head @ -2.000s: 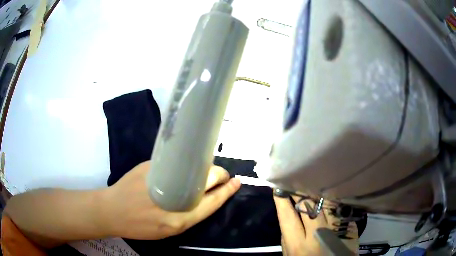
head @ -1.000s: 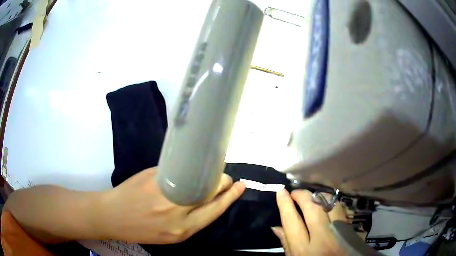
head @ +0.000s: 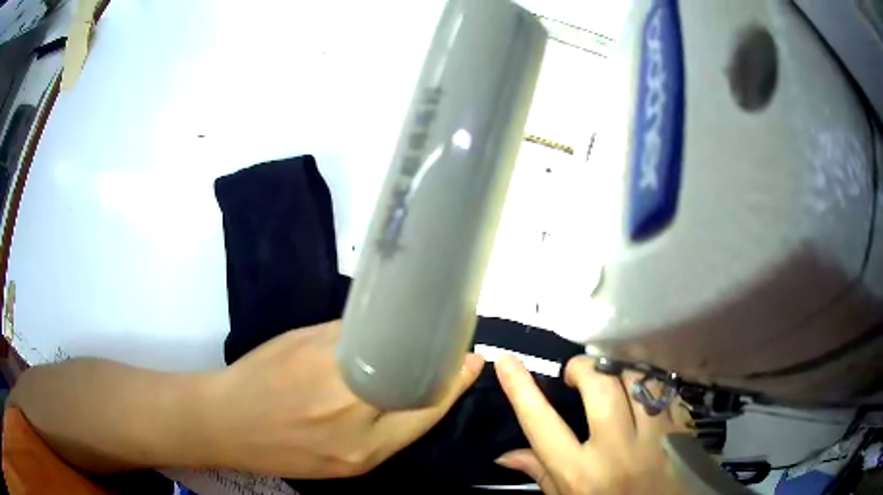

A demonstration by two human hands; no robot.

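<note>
A dark garment [head: 276,251] lies on the white machine table, a sleeve-like part pointing away from me. A narrow white strip [head: 534,363] lies on its dark cloth between my hands, left of the needle area. My left hand [head: 300,406] is on the garment, fingertips at the strip's left end; the lamp hides some fingers, so its grip cannot be told. My right hand [head: 595,435] lies flat on the cloth with fingers apart, index fingertip on the strip. The presser foot and needle are not clearly visible.
The grey lamp tube [head: 441,213] hangs over my left hand. The cream machine head [head: 755,222] with its blue badge [head: 658,126] stands at the right, over my right hand. A beige strip [head: 77,48] hangs at the table's far left edge.
My right index finger has moved left along the white strip. My left hand stays on the cloth. Lamp and machine head appear farther right as the view shifts.
</note>
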